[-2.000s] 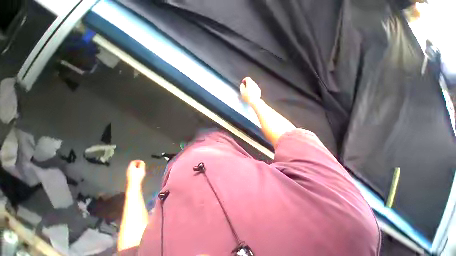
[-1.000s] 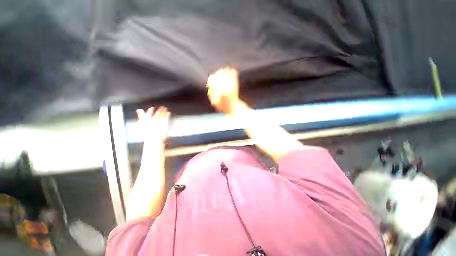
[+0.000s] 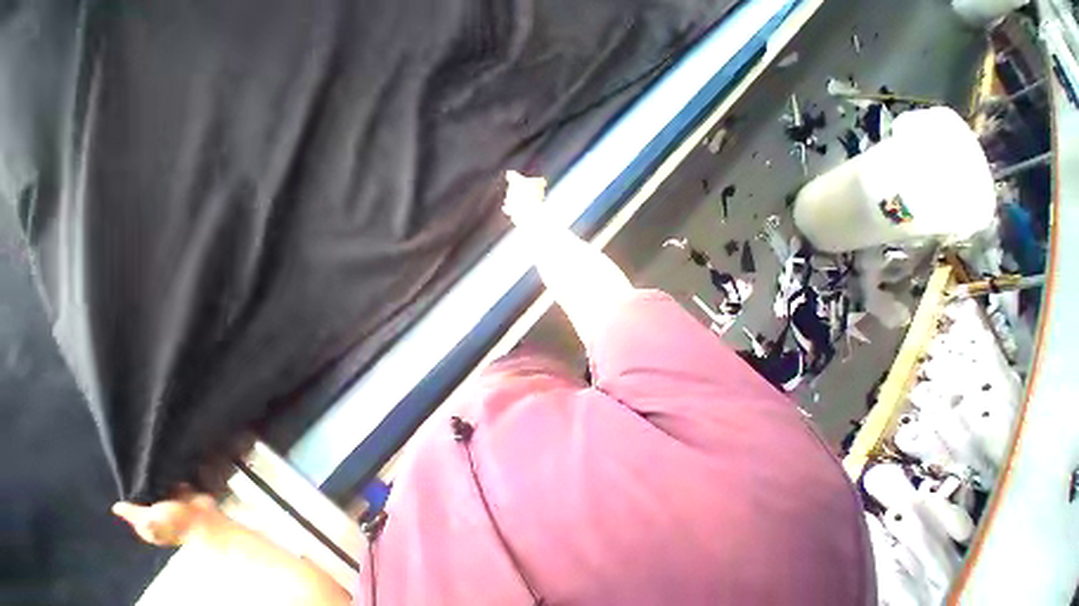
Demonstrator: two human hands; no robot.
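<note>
Black fabric (image 3: 272, 178) covers the table, with many loose folds. Its edge lies along the pale, blue-sided table edge (image 3: 414, 367). My left hand (image 3: 178, 519) is at the lower left, gripping the fabric where the folds draw together to a point, beyond the cross rail. My right hand (image 3: 527, 201) is at the fabric's edge, over the pale table rim. It is overexposed and small, so whether its fingers hold the cloth cannot be told. The silver cross rail (image 3: 296, 503) with a dark groove shows partly beside my left forearm.
A large white tub (image 3: 899, 184) lies tilted on the grey floor at the right. Black and white offcuts (image 3: 805, 308) are scattered near it. A wooden-edged rack (image 3: 905, 367) with white rounds stands at the lower right. A blue patch (image 3: 376, 495) shows near the rail.
The view has turned. My left hand has moved from the table rim by the rail to the fabric beyond the rail and gripped it. My right hand stays near the fabric's edge.
</note>
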